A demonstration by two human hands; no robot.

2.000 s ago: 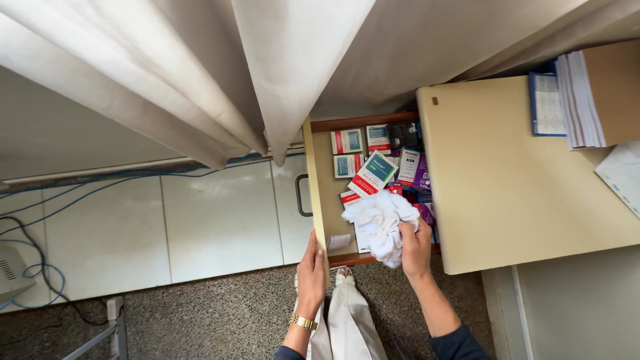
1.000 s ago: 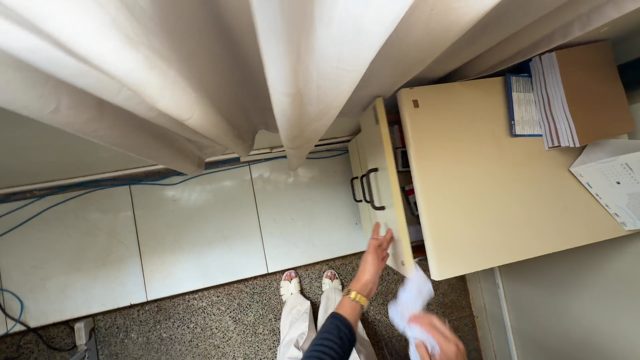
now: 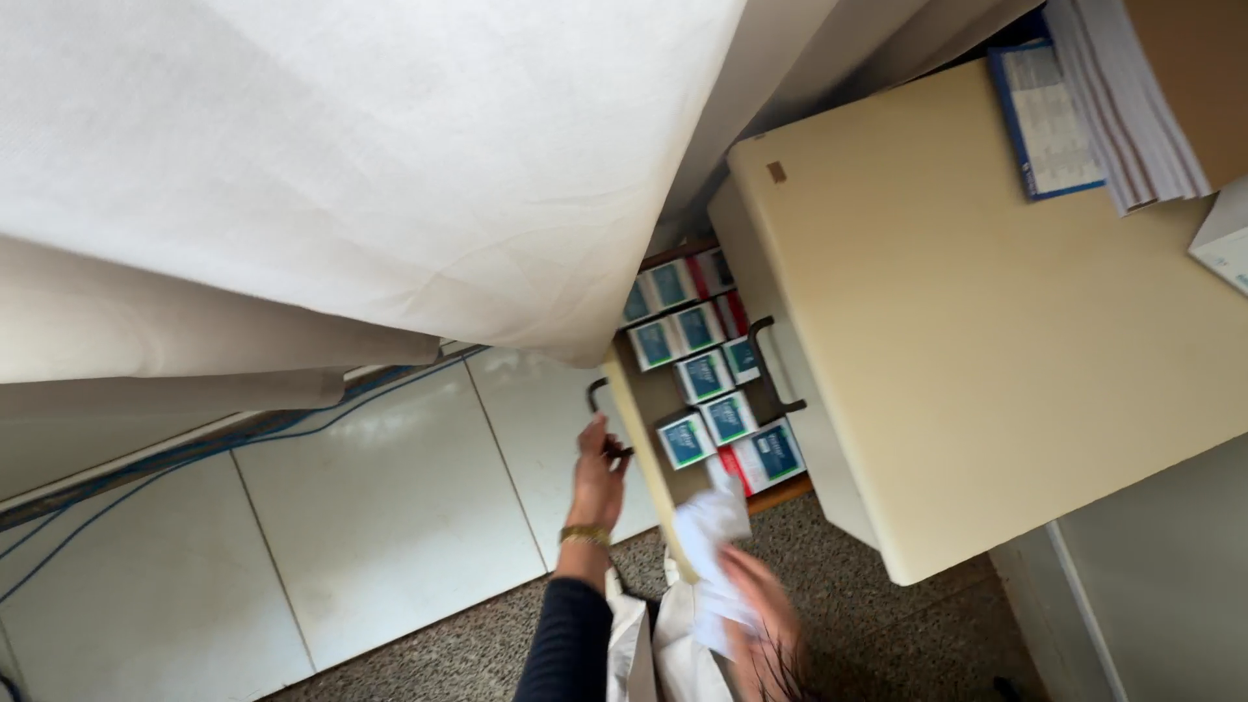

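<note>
My left hand (image 3: 599, 473), with a gold-coloured watch or bracelet at the wrist, has its fingers curled on the dark handle (image 3: 618, 449) of an open lower drawer (image 3: 651, 444). Rows of small white, teal and red cartons (image 3: 726, 417) fill much of that drawer. A crumpled white cloth (image 3: 714, 536) is in my right hand (image 3: 765, 595), which is blurred, at the drawer's near corner. Above this drawer, the upper drawer front with its own dark handle (image 3: 777, 366) is closed against the desk.
The cream desk top (image 3: 1014, 322) spans the right side, with a stack of papers (image 3: 1131, 107) and a blue-edged booklet (image 3: 1048, 117) on it. A pale curtain (image 3: 390, 175) hangs over the upper left and hides part of the drawer. Blue cables (image 3: 322, 424) run along the wall.
The upper drawer of mixed cartons, open two seconds ago, is now closed, and a lower drawer stands open. My left hand has gone from the drawer fronts to the lower handle. The view has shifted closer.
</note>
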